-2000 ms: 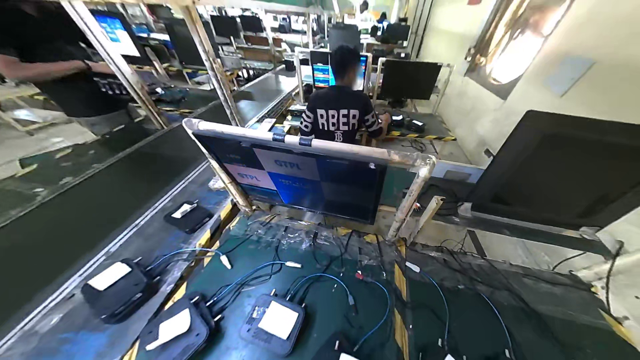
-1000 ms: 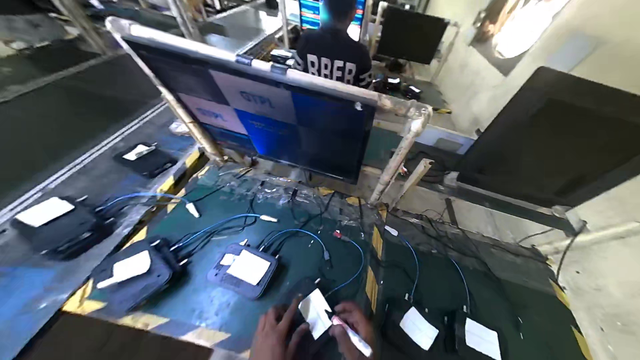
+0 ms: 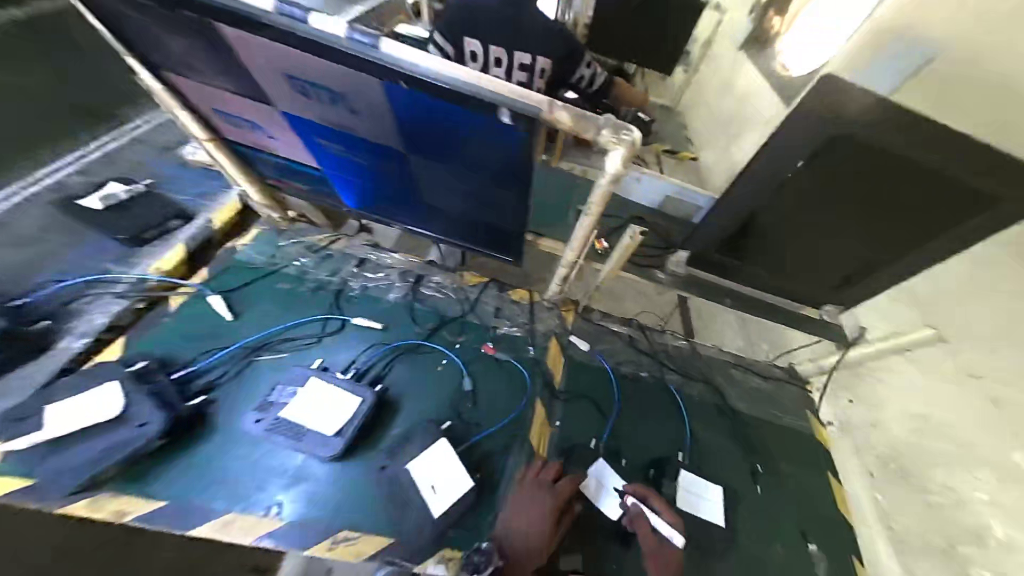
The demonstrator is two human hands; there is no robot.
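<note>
My right hand [image 3: 656, 528] holds a white marker pen [image 3: 658, 522], its dark tip at a small white paper [image 3: 605, 488] on a dark device at the bench's lower middle. Just left of that paper, my left hand [image 3: 538, 512] rests with its fingers spread, holding nothing that shows; a watch is on its wrist. A dark box [image 3: 400, 472] with a white paper [image 3: 440, 477] lies left of my left hand. Right of my right hand sits another white paper [image 3: 701, 498]. Farther left is a dark set-top-type box [image 3: 280, 424] bearing a paper [image 3: 320, 405].
Blue cables [image 3: 614, 400] and black ones run across the green bench [image 3: 496, 368], edged with striped tape. A lit monitor [image 3: 344, 136] in a pipe frame stands behind, a dark monitor [image 3: 864, 192] to the right. A person [image 3: 512, 48] sits beyond. More boxes lie left, one on a conveyor [image 3: 128, 212].
My hands, out of view two seconds ago, came in around a paper left of the striped divider. Both have since moved right, the pen now at a paper past the divider.
</note>
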